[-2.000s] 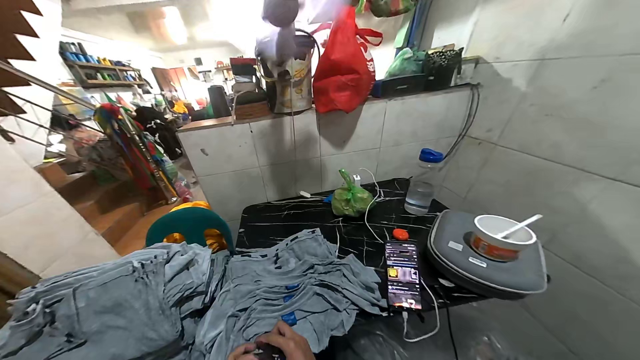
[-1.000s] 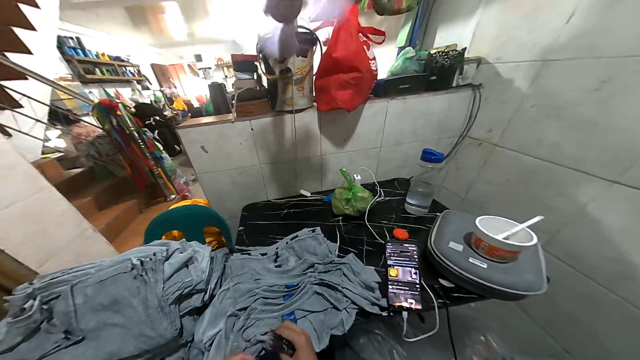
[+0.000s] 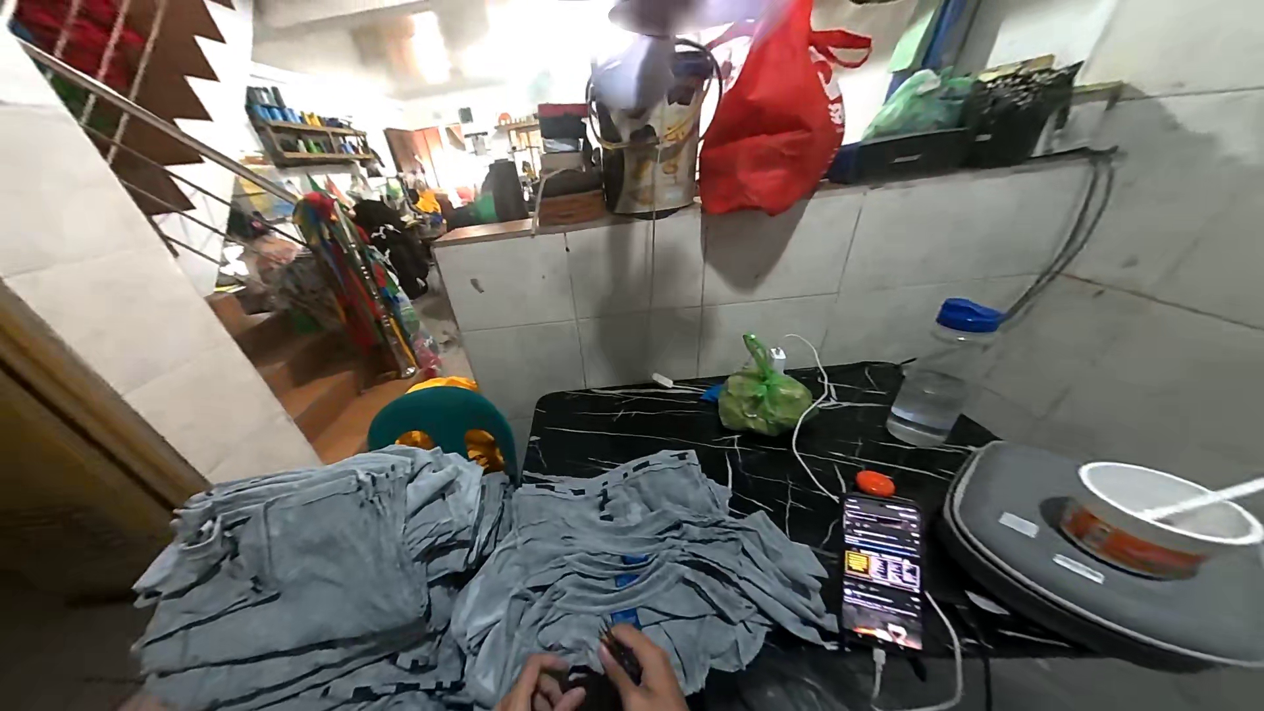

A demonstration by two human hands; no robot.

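At the bottom centre, my right hand point(image 3: 647, 676) grips a small dark tool, whose exact kind is unclear, with its tip pointing up. Close beside it, my left hand point(image 3: 543, 683) pinches dark material lying between both hands. Just beyond them spreads a pile of grey garments point(image 3: 612, 553) with blue labels point(image 3: 625, 617) along the middle. A second, folded stack of grey garments point(image 3: 316, 563) lies to the left, touching the first pile. The lower parts of both hands are cut off by the frame edge.
On the black marble-patterned table point(image 3: 612, 425) are a green plastic bag point(image 3: 765, 400), a water bottle point(image 3: 933, 385), a lit phone point(image 3: 882, 573) on a cable and an orange object point(image 3: 875, 483). A bowl point(image 3: 1155, 518) with a spoon rests on a grey case point(image 3: 1027, 563). Behind stands a green chair point(image 3: 444, 420).
Both hands have stayed at the near edge of the grey pile. They were close together two seconds ago; now the dark tool shows more plainly in my right hand.
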